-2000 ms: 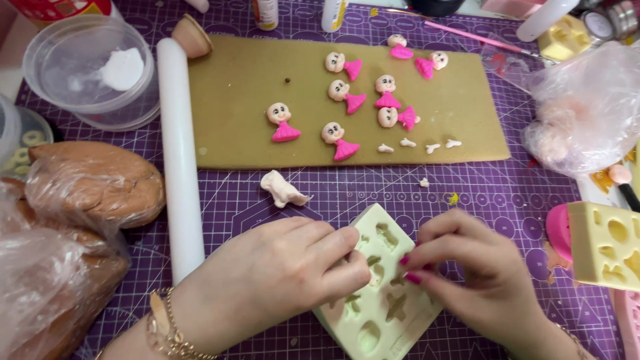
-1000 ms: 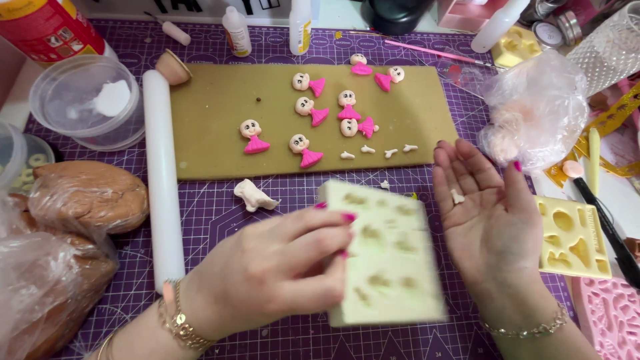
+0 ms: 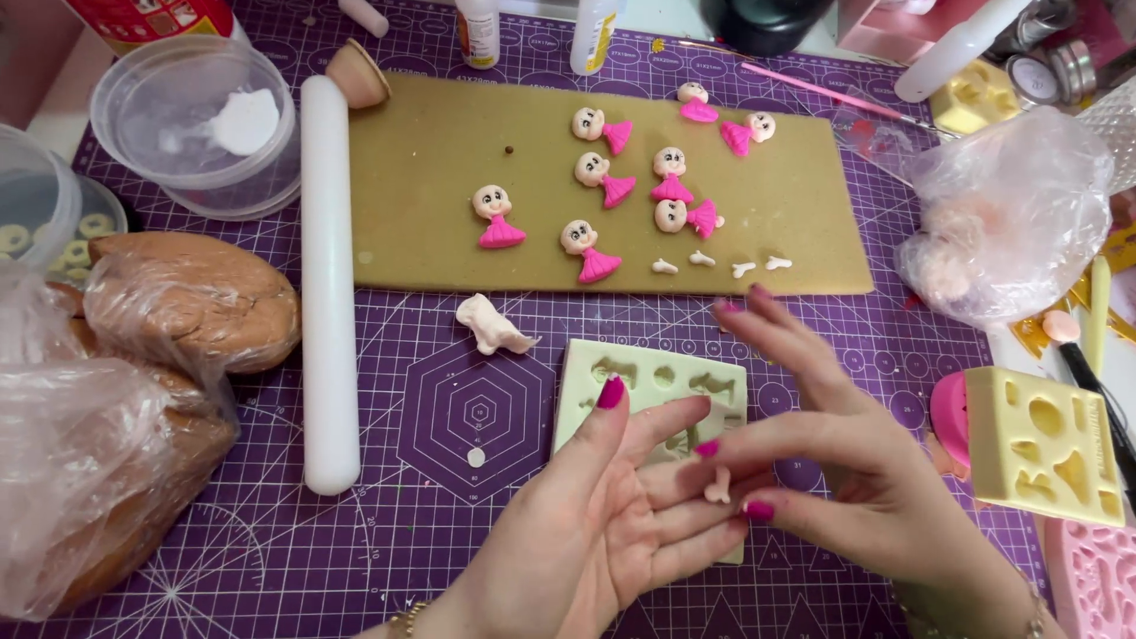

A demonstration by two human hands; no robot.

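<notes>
My left hand (image 3: 612, 506) is palm up, with a small pale clay piece (image 3: 718, 485) lying on its fingers. The thumb and index finger of my right hand (image 3: 834, 453) are apart beside that piece. Beneath both hands lies a pale green silicone mold (image 3: 579, 373) with figure-shaped cavities, partly hidden. Several clay doll figures with pink dresses (image 3: 591, 253) lie on the olive-coloured board (image 3: 426, 186), along with several small pale clay pieces (image 3: 701, 258). An irregular lump of pale clay (image 3: 490, 326) rests on the purple cutting mat (image 3: 408, 550) below the board.
A white rolling pin (image 3: 329, 293) lies along the board's left end. Bagged brown clay (image 3: 195, 302) and a clear plastic tub (image 3: 195, 124) stand farther left. At right are bagged pale clay (image 3: 985, 222), a yellow mold (image 3: 1043, 444) and a pink mold (image 3: 1096, 572). Glue bottles (image 3: 593, 35) stand behind.
My left hand has let go of the green mold, which now lies on the mat, and turned palm up. The small clay piece has passed from my right palm to my left fingers.
</notes>
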